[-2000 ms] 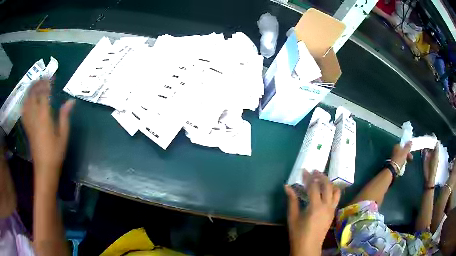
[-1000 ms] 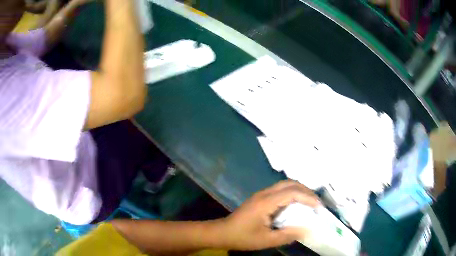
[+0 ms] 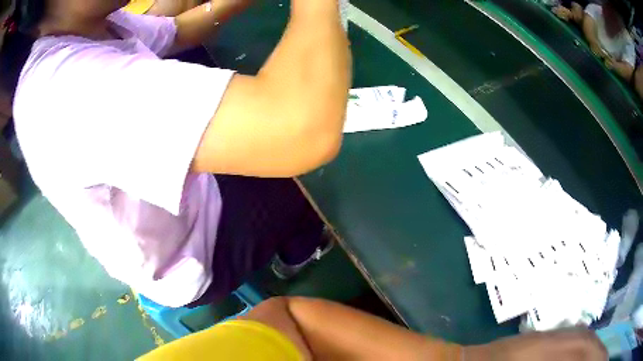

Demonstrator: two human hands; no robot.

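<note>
My left hand (image 3: 550,347) lies low at the bottom right, at the near edge of the leaflet pile (image 3: 539,229). The frame edge cuts it off, so I cannot tell whether it holds anything. My right hand is not in view. The pile is several overlapping white sheets with short black bars, fanned on the dark green tabletop (image 3: 381,211). A light-blue box (image 3: 617,338) shows only in part at the right, beyond my hand. White cartons (image 3: 386,113) with open ends lie at the upper middle, partly behind a neighbour's arm.
A neighbour in a lilac top (image 3: 120,134) sits close on the left, with a raised bent arm over the table. A blue stool (image 3: 211,310) stands under them. A pale rail (image 3: 451,88) curves along the table's far side. More people show at the top right.
The view has swung left, so the pile now sits at the right. My left hand, earlier around a white carton, is now lower right, and that carton no longer shows.
</note>
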